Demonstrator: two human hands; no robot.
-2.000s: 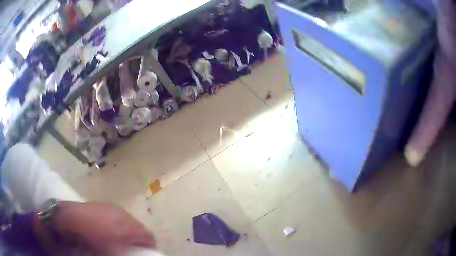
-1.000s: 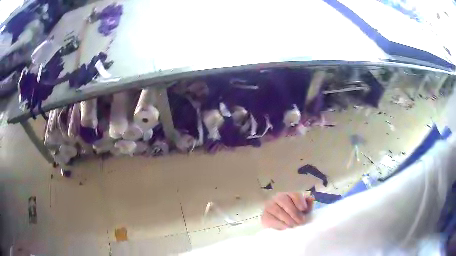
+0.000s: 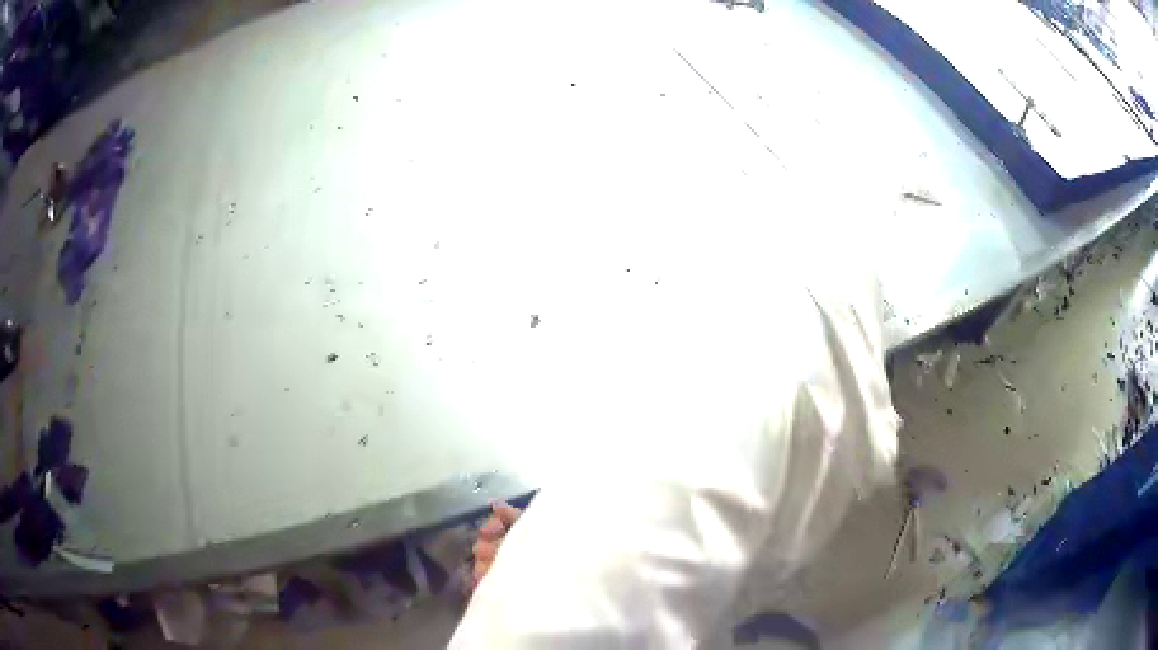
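The large pale cutting table (image 3: 279, 381) fills most of the view, with strong white glare over its middle and small dark specks on it. A white sleeve crosses the lower middle. My right hand (image 3: 489, 546) shows only as a few fingers beside the sleeve, at the table's front edge. The sleeve hides the rest, so its grip cannot be told. My left hand is out of the picture. A dark fabric lay topped with white paper (image 3: 1092, 121) lies at the upper right, with a small dark item on top.
Purple scraps (image 3: 95, 210) lie at the table's left, with more dark pieces (image 3: 45, 495) at its lower left corner. Pale and purple fabric shows under the front edge. Scraps litter the floor (image 3: 978, 432) at the right. A dark blue cloth (image 3: 1092, 546) is at the lower right.
The view has moved from the floor and blue box to over the tabletop. My right hand, earlier seen over the floor, now shows at the table's front edge, mostly behind the sleeve.
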